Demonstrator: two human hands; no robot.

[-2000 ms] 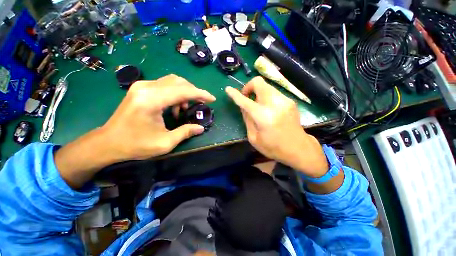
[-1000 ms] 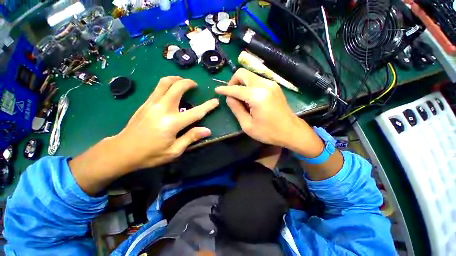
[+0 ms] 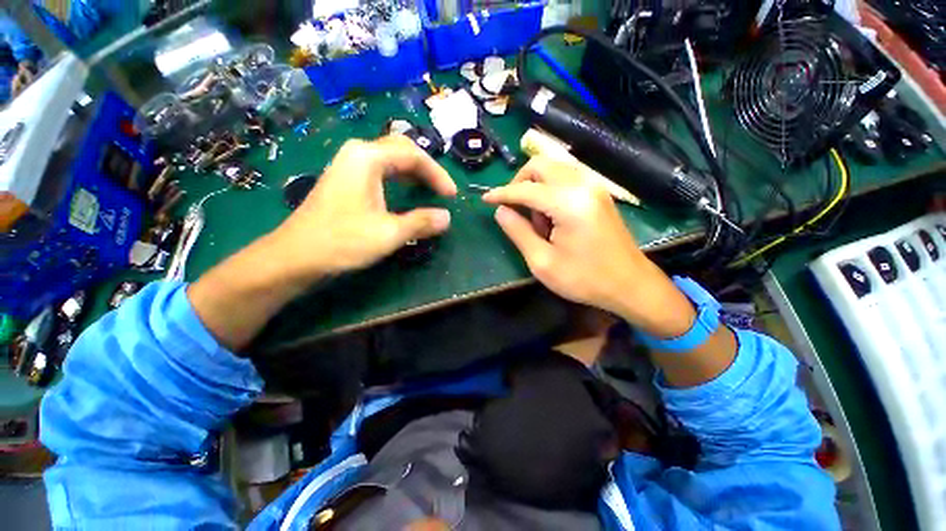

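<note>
My left hand (image 3: 353, 207) is over the mat with thumb and index finger apart and nothing seen between their tips. A round black unit (image 3: 415, 249) with a small pale label lies on the green mat, partly hidden under the left thumb. My right hand (image 3: 581, 223) is to the right, its fingers curled close together. A thin silver tool (image 3: 472, 188) shows at its fingertips; whether it is held or lies on the mat cannot be told. Another black unit (image 3: 473, 146) lies behind the hands, and a black disc (image 3: 300, 190) is partly hidden behind the left hand.
A thick black tube (image 3: 612, 145) and a cream tapered stick (image 3: 571, 161) lie behind the right hand. A fan (image 3: 794, 88) and cords are at right, with a white tray (image 3: 882, 322) below. A blue box (image 3: 93, 207), metal parts (image 3: 213, 156) and a white wire bundle (image 3: 187, 239) are left.
My left thumb and index finger, around the black unit two seconds ago, are now above and clear of it. My right fingers are more curled. The camera view has shifted, showing more of the left side.
</note>
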